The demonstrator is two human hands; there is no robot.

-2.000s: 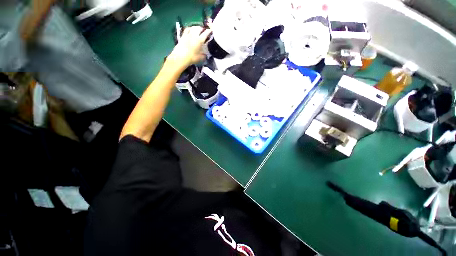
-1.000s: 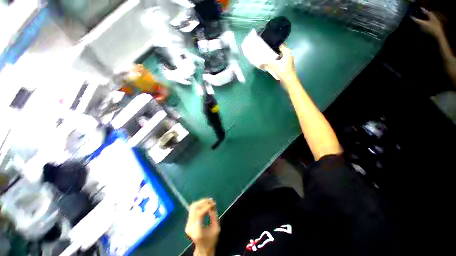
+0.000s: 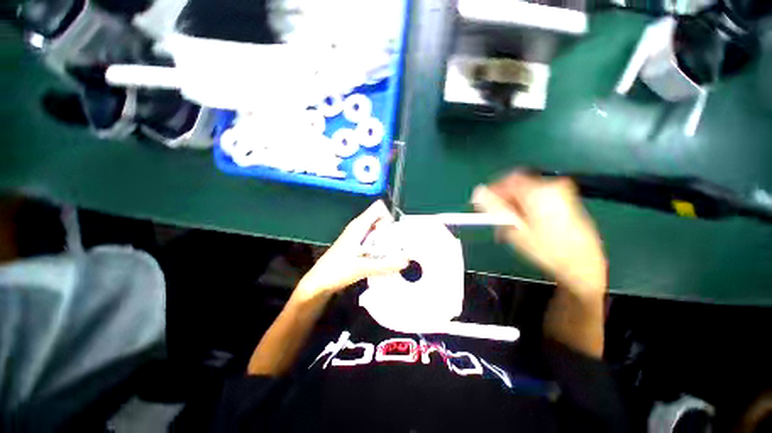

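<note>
The white plastic housing, with a dark centre hole and two long prongs pointing right, is held above my lap at the bench edge. My left hand grips its left side, with fingers on the face near the hole. My right hand is blurred beside the tip of the upper prong; I cannot tell whether it holds the prong or anything small. The black electric screwdriver lies on the bench just behind and right of my right hand.
The blue tray with white rings lies at the upper left. White housings with black parts stand at the left and at the right. A grey metal box with a brassy mechanism stands at the back. Another person's grey clothing shows at left.
My right hand has come back from the far right of the bench to in front of me. My left hand, empty a second ago, now grips the white housing. The view has turned and moved closer.
</note>
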